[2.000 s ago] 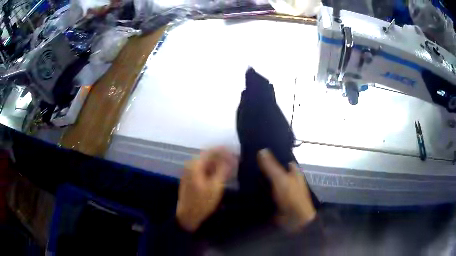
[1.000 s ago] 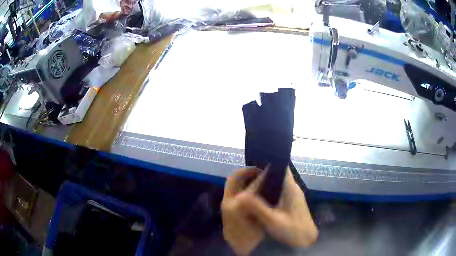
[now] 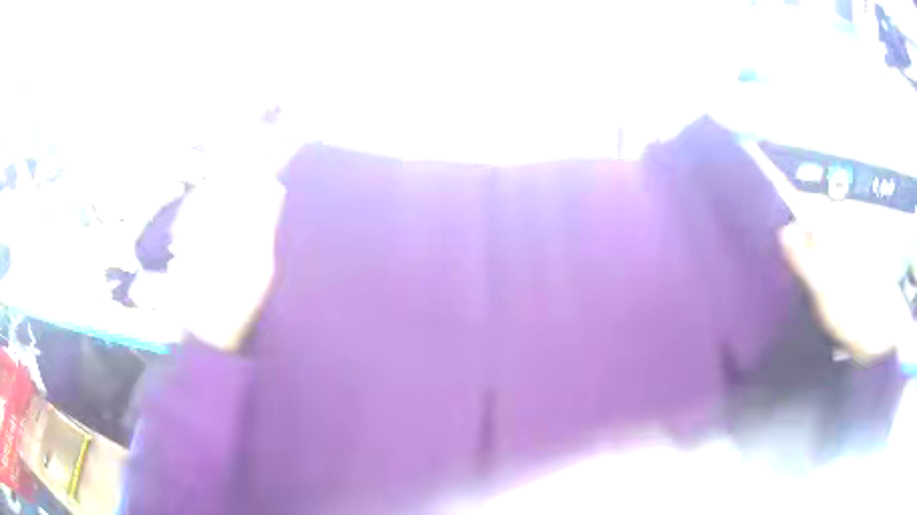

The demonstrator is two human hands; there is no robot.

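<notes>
A wide garment panel [image 3: 392, 302] is spread out upright in front of me and fills the middle of the view. It looks purple in the overexposed picture, with a vertical seam or fold line down its middle. My left hand [image 3: 229, 256] holds its upper left edge. My right hand [image 3: 840, 287] is at its right side, blurred, with the cloth's upper right corner folded beside it; its fingertips are hard to make out, but it appears to hold the edge. The panel hides most of the table.
The sewing machine's dark control panel [image 3: 840, 181] shows at the right behind the cloth. A blue table edge [image 3: 90, 327] is at the left. Below it at the far left are a red item [image 3: 14, 422] and a brown box-like thing [image 3: 60, 453]. The background is washed out white.
The dark cloth, bunched narrow between both hands before, is now opened wide and raised. My hands have moved far apart to left and right. The picture has become much brighter.
</notes>
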